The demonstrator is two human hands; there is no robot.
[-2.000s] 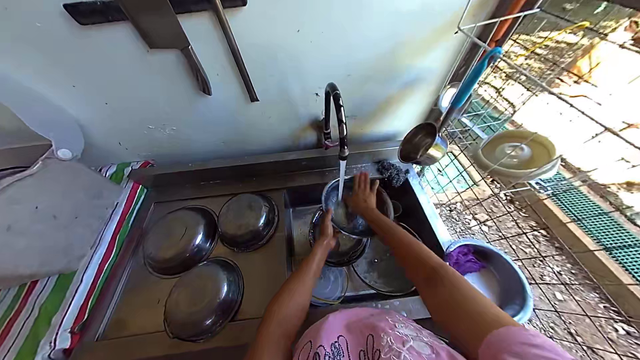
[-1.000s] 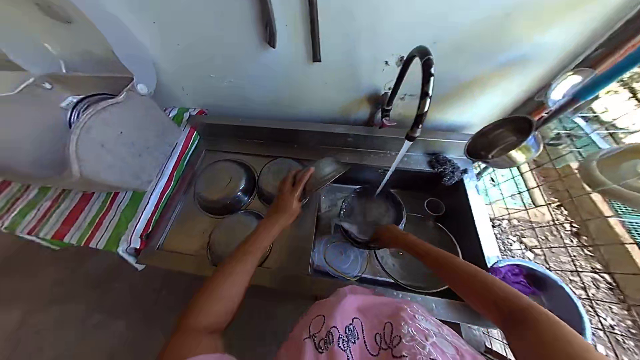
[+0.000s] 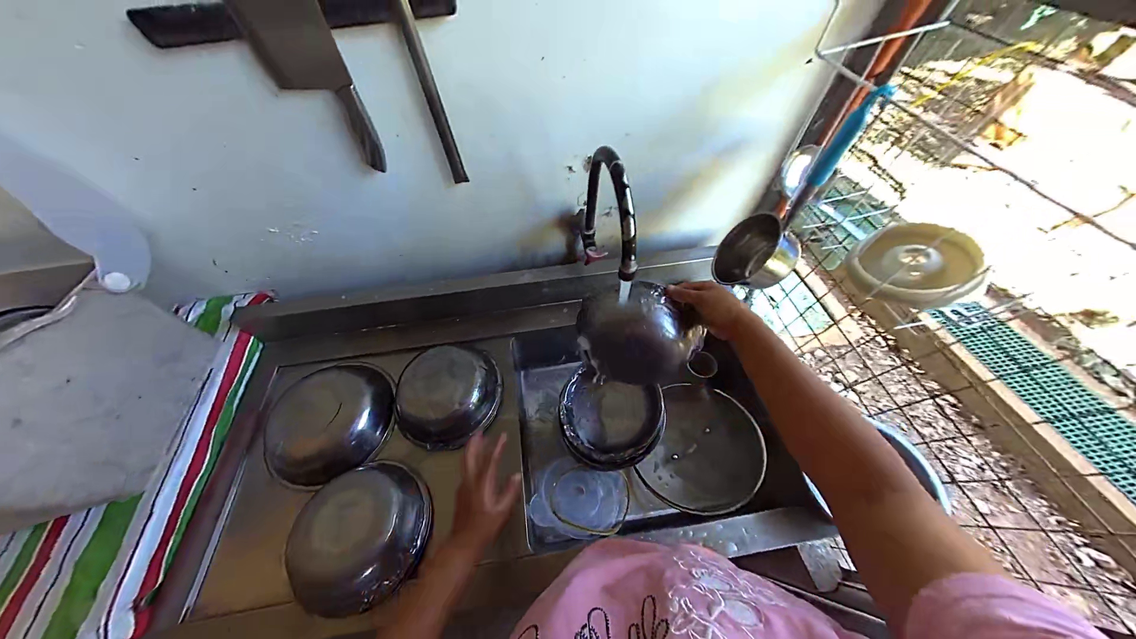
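My right hand (image 3: pixel 710 309) grips the rim of a metal bowl (image 3: pixel 632 342), its rounded base turned up under water running from the black gooseneck faucet (image 3: pixel 617 204). Below it, stacked metal bowls (image 3: pixel 612 417) sit in the sink beside a wide round metal pan (image 3: pixel 710 457) and a clear plastic lid (image 3: pixel 581 499). My left hand (image 3: pixel 484 493) is empty with fingers spread, over the steel drainboard (image 3: pixel 240 568). Upside down on that drainboard rest a small metal bowl (image 3: pixel 448 395), a larger one (image 3: pixel 328 424) behind at left and another (image 3: pixel 358 537) nearest me.
A cleaver (image 3: pixel 297 44) and a dark rod (image 3: pixel 430 89) hang on the wall. Metal ladles (image 3: pixel 748 248) hang at right by a wire grid. A basin (image 3: pixel 914 466) stands beyond the sink's right side. Striped cloth (image 3: pixel 98 550) lies at left under a grey cover (image 3: pixel 98 399).
My left hand has moved back from the drainboard bowls, where it held a bowl a second ago. My right hand has lifted a bowl from the sink up to the running water.
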